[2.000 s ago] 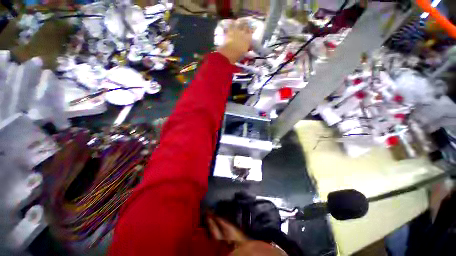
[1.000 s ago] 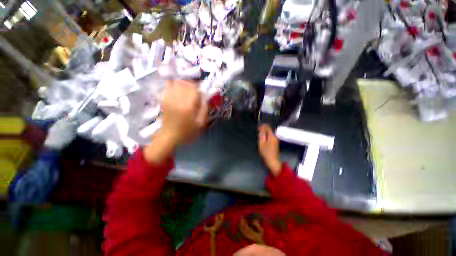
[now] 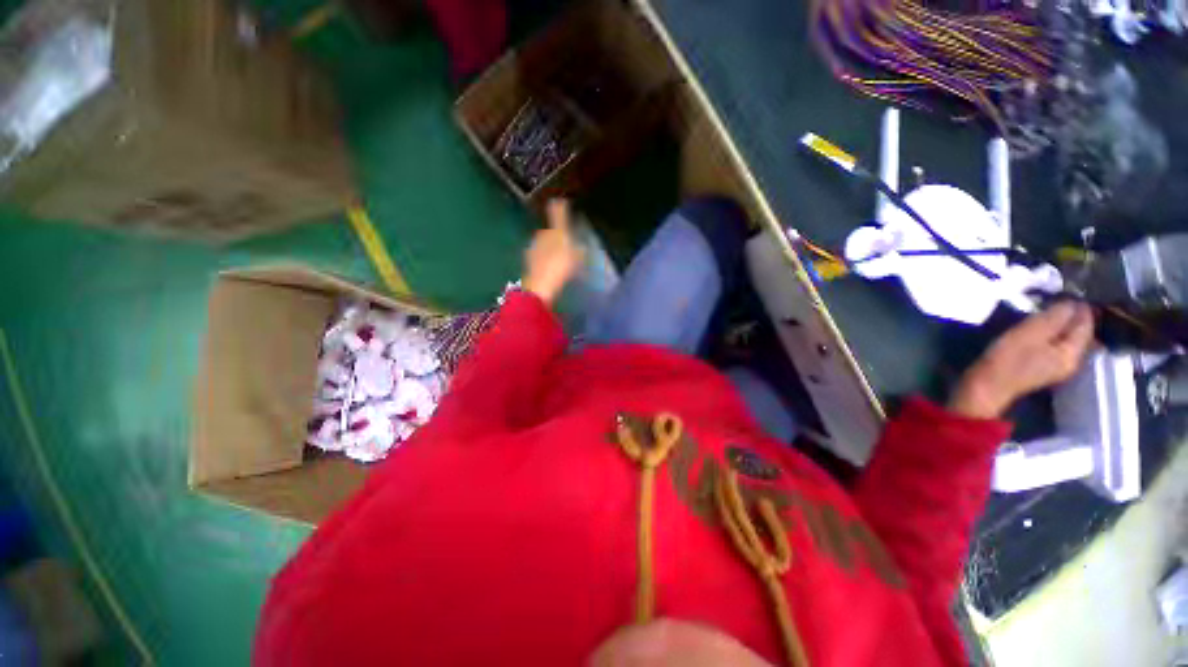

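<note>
A white rounded body (image 3: 948, 254) lies on the dark bench at the upper right, with dark leads across it; one lead ends in a yellow sleeve (image 3: 829, 151). My right hand (image 3: 1036, 358) is at the body's right end, fingers bent close together; I cannot tell what they grip. A white T-shaped housing (image 3: 1107, 424) lies beside and partly behind this hand. My left hand (image 3: 554, 261) is off the bench, blurred, one finger extended towards an open brown carton (image 3: 489, 117) with dark metallic bits inside. Whether it holds anything is unclear.
An open carton (image 3: 254, 391) on the green floor holds white units with red spots and wires. A larger closed-looking carton (image 3: 196, 143) stands behind it. The bench edge (image 3: 749, 170) runs diagonally beside my leg. A wire bundle (image 3: 938, 46) lies at the bench's upper right.
The view has swung down and left, bringing the floor and cartons in. My left hand has moved from over the bench to beside the small-parts carton. My right hand is now at the white rounded body.
</note>
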